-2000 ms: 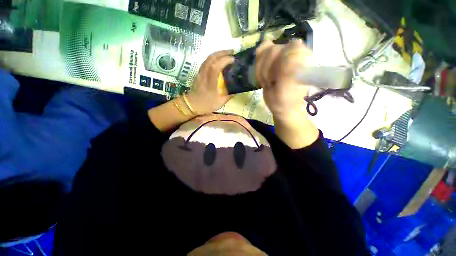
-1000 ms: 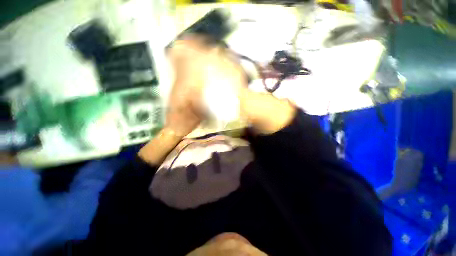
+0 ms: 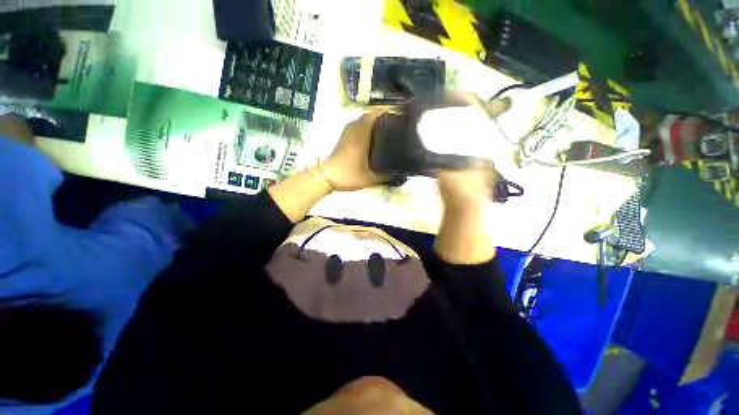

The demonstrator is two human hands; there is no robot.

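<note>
My left hand (image 3: 354, 156) is closed around the left side of a dark block-shaped unit (image 3: 392, 146) above the bench edge. My right hand (image 3: 467, 186) is blurred at the unit's right side, where a bright white patch (image 3: 454, 130) covers part of it; I cannot tell whether this is glare or a separate item. A pale rod-like tool (image 3: 544, 87) sticks out to the upper right of my right hand. Its near end is hidden or blurred. A black device (image 3: 405, 79) in a clear tray or sleeve lies behind the unit.
A black printed card (image 3: 271, 79) and a green-and-white sheet (image 3: 190, 134) lie left. A dark block (image 3: 245, 18) stands behind them. White cable (image 3: 541, 138) tangles at right, near a ribbed item (image 3: 630, 223). A person's blue sleeve (image 3: 49, 219) is at far left. A blue bin (image 3: 559, 312) is below right.
The view has swung back and is sharper than one second ago. My hands, then close together and blurred, now are apart on the dark unit. The pale rod now points up and right.
</note>
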